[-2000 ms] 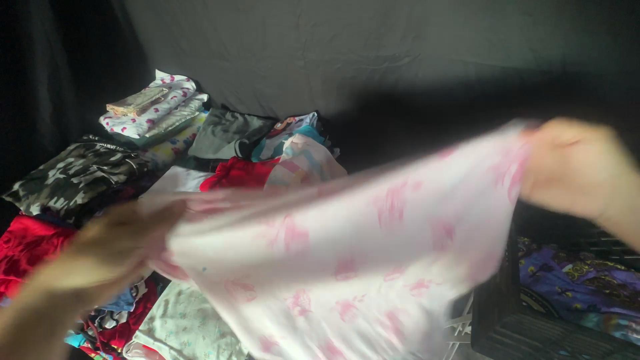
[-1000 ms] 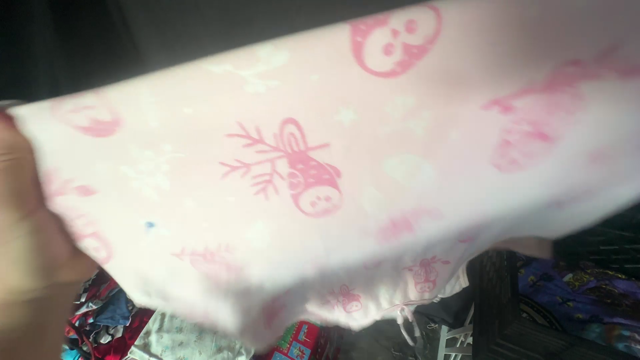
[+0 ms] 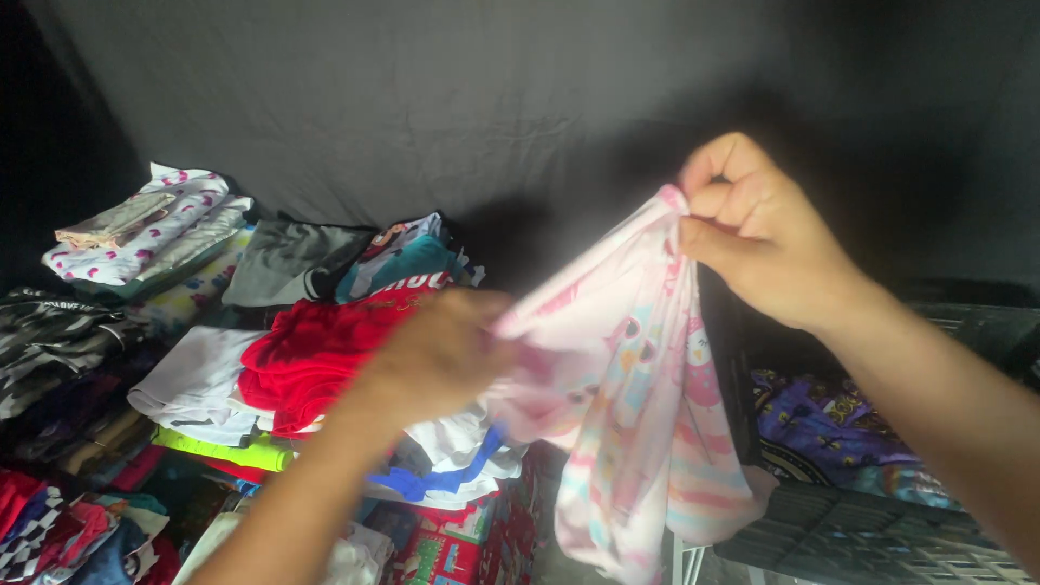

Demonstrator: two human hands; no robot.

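A light pink garment point(image 3: 626, 382) with penguin-like figures and pastel stripes hangs between my two hands. My right hand point(image 3: 743, 219) pinches its top edge at the upper right. My left hand point(image 3: 447, 349), blurred by motion, grips the other end of that edge, lower and to the left, in front of folded clothes. A red folded garment point(image 3: 301, 366) with lettering lies behind my left hand, beside a pale grey folded garment point(image 3: 195, 378). The lower part of the pink garment hangs loose in folds.
Stacks of folded clothes stand at the left, with heart-print fabric point(image 3: 138, 244), grey fabric point(image 3: 284, 260) and a camouflage garment point(image 3: 49, 333). At the right, a black plastic crate point(image 3: 861, 528) holds purple patterned cloth point(image 3: 829, 422). A dark cloth backdrop point(image 3: 390, 106) hangs behind.
The pink fabric was spread wide between my hands, and one second ago it filled much of the view. It now hangs gathered, showing penguin-like figures and stripes, with my hands closer together.
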